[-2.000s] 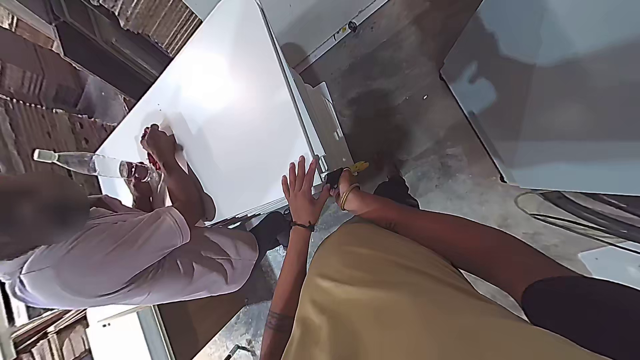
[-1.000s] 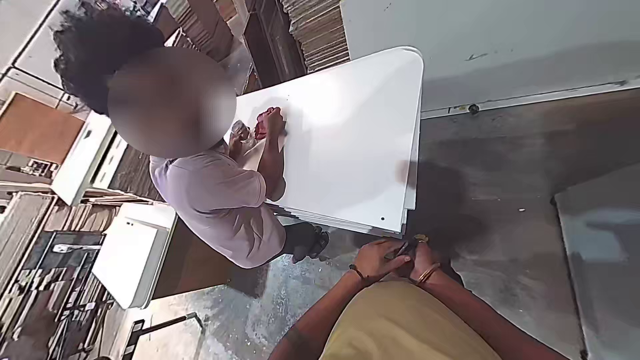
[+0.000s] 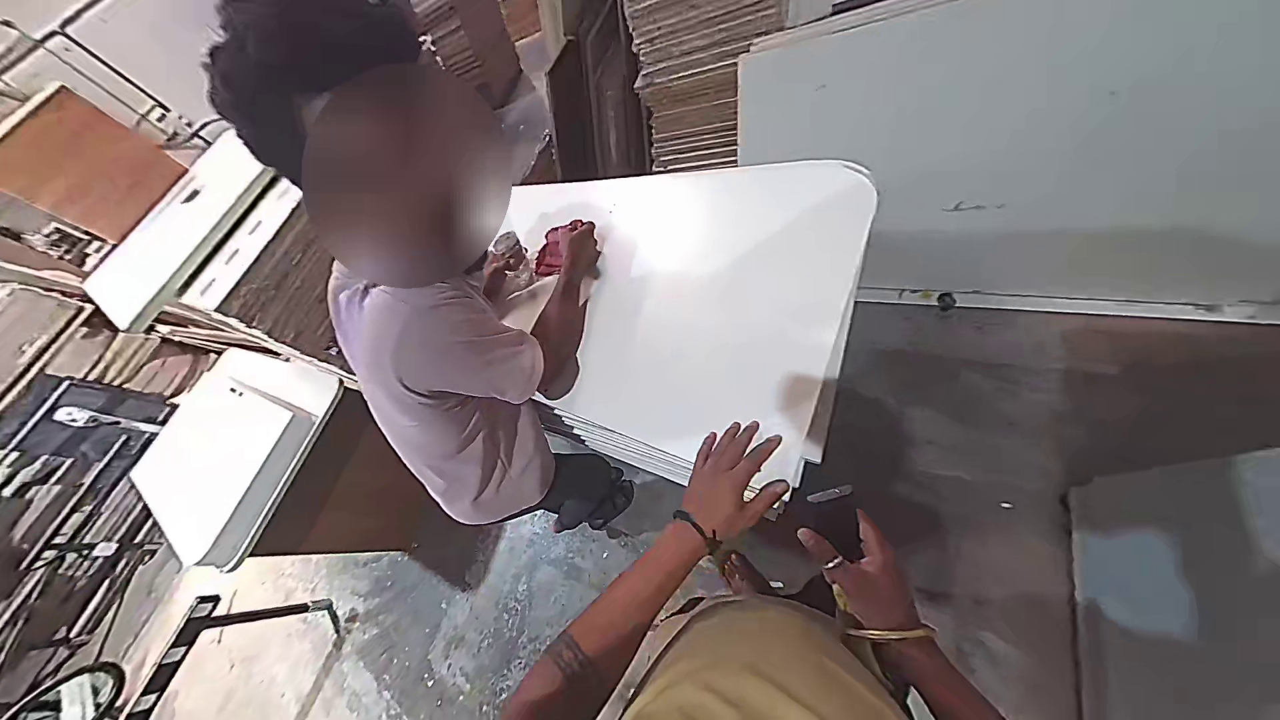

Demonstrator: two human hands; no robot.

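My left hand (image 3: pixel 732 478), with a dark cord on its wrist, rests with spread fingers at the near corner of a white panel (image 3: pixel 700 340), the top one of a stack. To the right of that corner, my right hand (image 3: pixel 868 572) is closed on a small dark object (image 3: pixel 835 518) with a lighter top edge; its exact kind cannot be told. A ring and a gold-coloured bangle are on this hand. Across the stack, a co-worker's hand presses a red cloth (image 3: pixel 552 248) on the panel, and their other hand is at a clear plastic bottle (image 3: pixel 507 245).
The co-worker (image 3: pixel 440 380) stands at the left side of the stack. A large pale board (image 3: pixel 1000 170) is behind it. Stacked brown sheets (image 3: pixel 700 80) rise at the back. Another white panel (image 3: pixel 215 450) stands at left, and a grey panel (image 3: pixel 1180 570) at right.
My hands were together near the panel corner; now they are apart, the left on the panel and the right holding the dark object. The view has swung considerably.
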